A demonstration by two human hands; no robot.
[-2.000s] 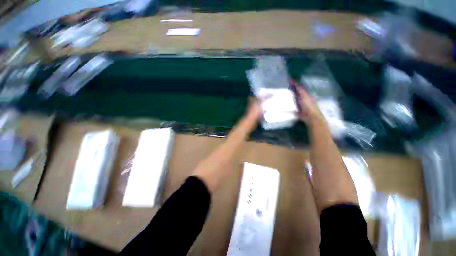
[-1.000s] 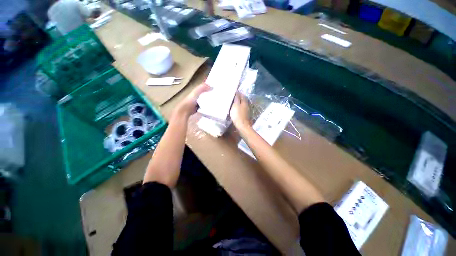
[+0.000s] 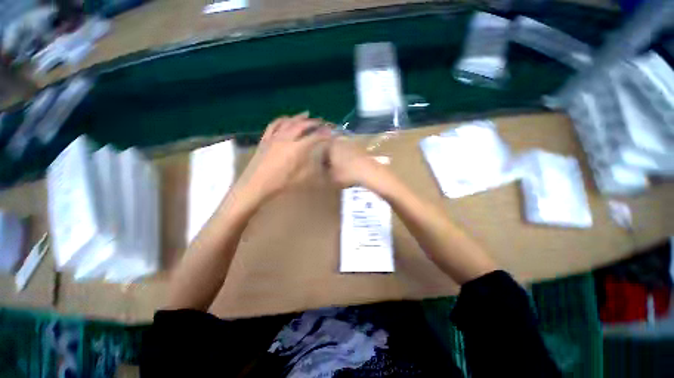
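My left hand (image 3: 287, 156) and my right hand (image 3: 349, 159) meet over the back edge of the bench, fingers overlapping and blurred; no held thing can be made out. A white product box with black print (image 3: 366, 232) lies on the cardboard just below my right hand. Another white box (image 3: 211, 177) lies left of my hands, partly behind my left forearm. A box stack (image 3: 103, 210) stands at the left. A bagged box (image 3: 378, 87) lies on the green belt beyond my hands, its clear film towards the bench.
Two whitish piles, apparently empty bags (image 3: 467, 159) and a thicker bundle (image 3: 556, 189), lie on the right of the cardboard bench cover (image 3: 295, 255). Greyish glossy boxes (image 3: 617, 122) crowd the far right. More bagged boxes lie on the green conveyor belt (image 3: 244, 85).
The view has swung right. My hands have let go of the white box they held at the left and come together at mid-bench. Several boxes now stand together at the left.
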